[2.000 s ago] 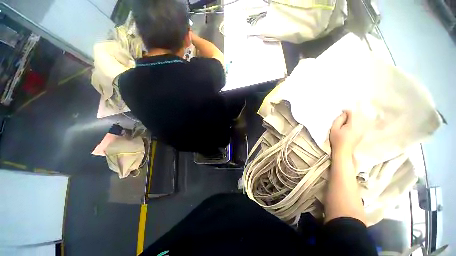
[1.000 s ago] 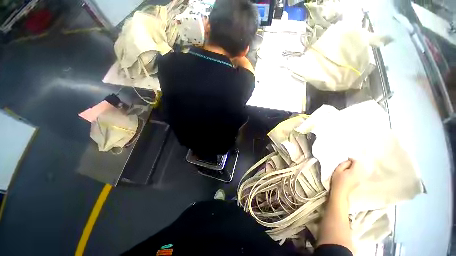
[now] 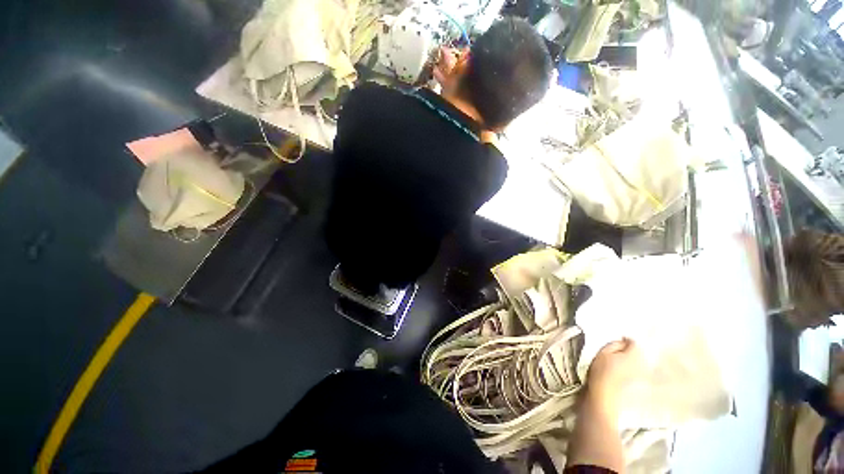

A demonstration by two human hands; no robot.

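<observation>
A heap of beige bags [image 3: 546, 305] lies at the lower right in front of me, its right part washed out by glare. Long narrow beige straps [image 3: 481, 375] hang in loops from its left side. My right hand [image 3: 606, 366] is against the heap's near side. Its fingers are lost in the glare and fabric, so I cannot tell whether they grip. My left hand is not in view.
A person in black [image 3: 407, 185] sits close ahead with their back to me, on a stool [image 3: 375, 301]. More beige bags [image 3: 296, 46] lie beyond at left, on a low platform [image 3: 139, 250], and on the right [image 3: 629, 176]. Another person's head [image 3: 812, 278] shows at right.
The view has turned to the right. The seated person and side bags appear lower, and another person has come into view at right. My right hand stays against the heap.
</observation>
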